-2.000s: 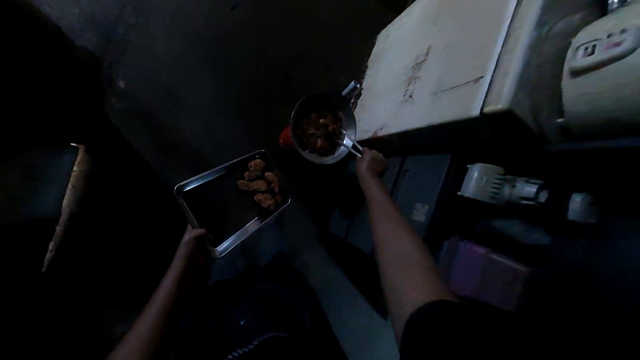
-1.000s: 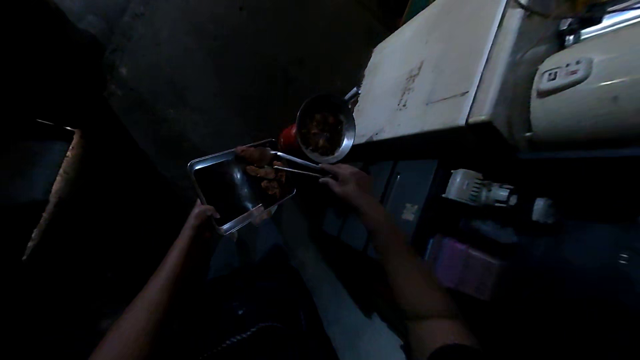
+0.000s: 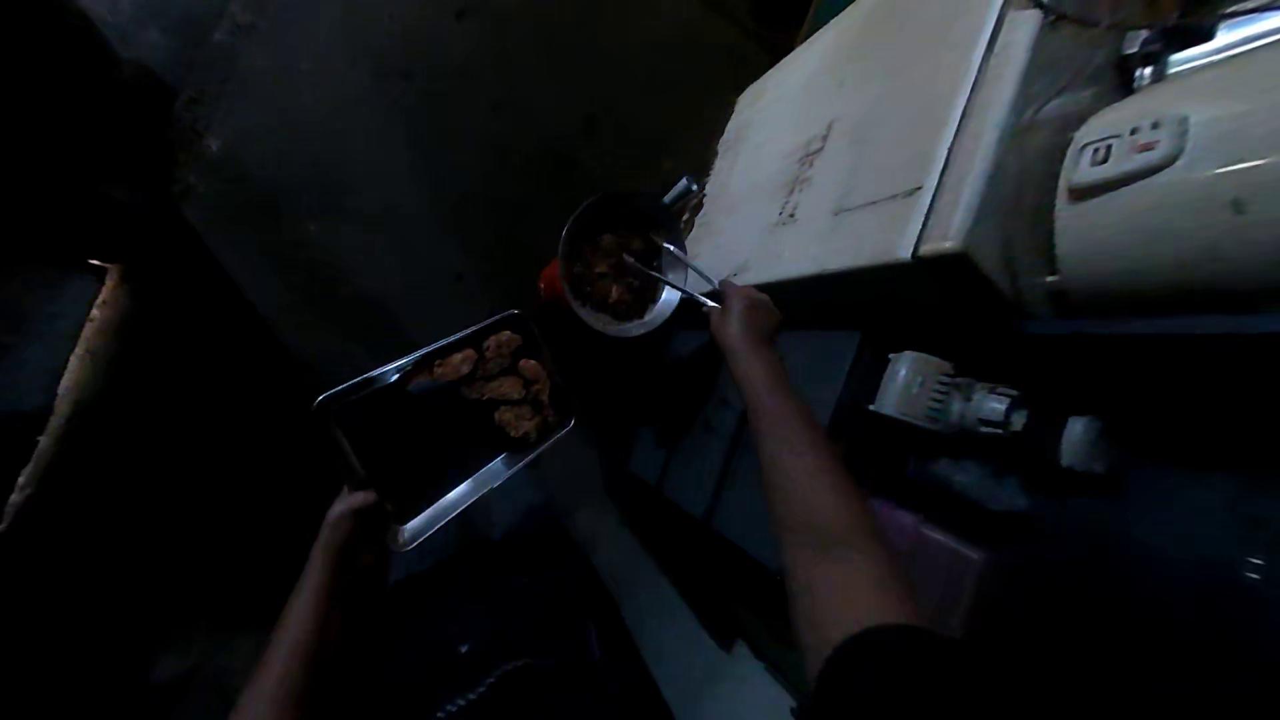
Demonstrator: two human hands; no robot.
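Observation:
My left hand (image 3: 350, 510) grips the near left corner of a rectangular metal tray (image 3: 460, 500). Several browned pieces of food (image 3: 497, 387), which look like fried chicken, lie toward the tray's right end. Metal tongs (image 3: 683, 285) are in my right hand (image 3: 745, 312), with their tips inside a round metal pan (image 3: 645, 318). Dark brown food pieces (image 3: 612, 275) fill much of the pan. Whether the tongs pinch a piece is too dark to tell.
Something red (image 3: 550, 282) shows beside the pan's left edge. A worn, pale box-like surface (image 3: 840, 150) stands right of the pan, with a cream appliance (image 3: 1180, 200) beyond it. Below them are a white plastic fitting (image 3: 930, 393) and a purplish container (image 3: 930, 560). The scene is very dark.
One second ago the tongs were over the tray; my right hand has since moved them back to the pan. An added piece of food shows on the tray compared with two seconds ago.

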